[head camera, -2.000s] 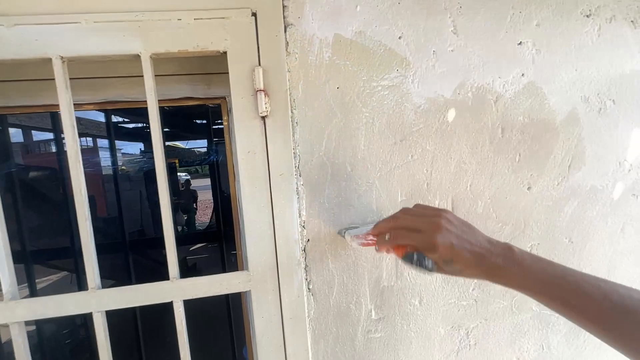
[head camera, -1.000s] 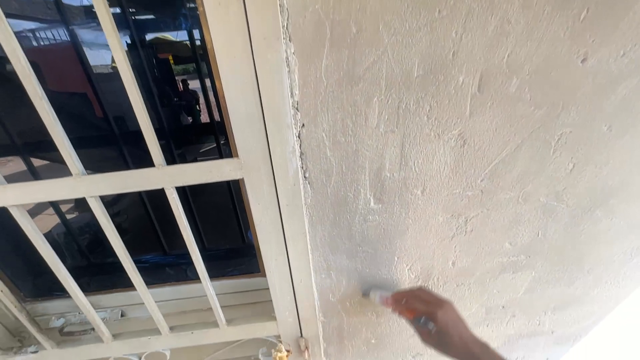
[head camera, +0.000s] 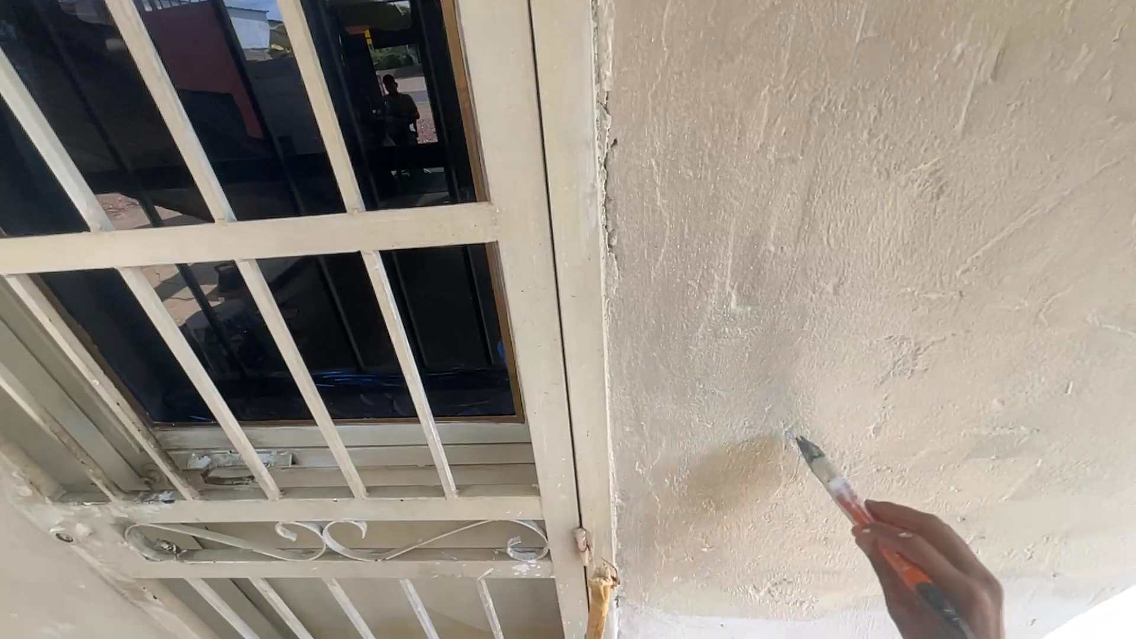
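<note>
My right hand (head camera: 932, 568) grips the orange and black handle of a paint-stained brush (head camera: 834, 484) at the lower right. The tool's narrow dark tip touches or nearly touches the rough plastered wall (head camera: 852, 266). Just left of the tip, a darker tan patch (head camera: 732, 475) shows on the wall, with a greyish area above it. My left hand is out of view.
A cream metal barred gate (head camera: 524, 311) with scrollwork stands in front of dark reflective glass (head camera: 311, 328) on the left. Chipped plaster edges the wall along the frame. A light wooden stick (head camera: 601, 603) stands at the frame's lower end.
My right hand has moved down the wall with the brush still in it. The view has tilted downward, bringing in the gate's scrollwork and the wooden stick.
</note>
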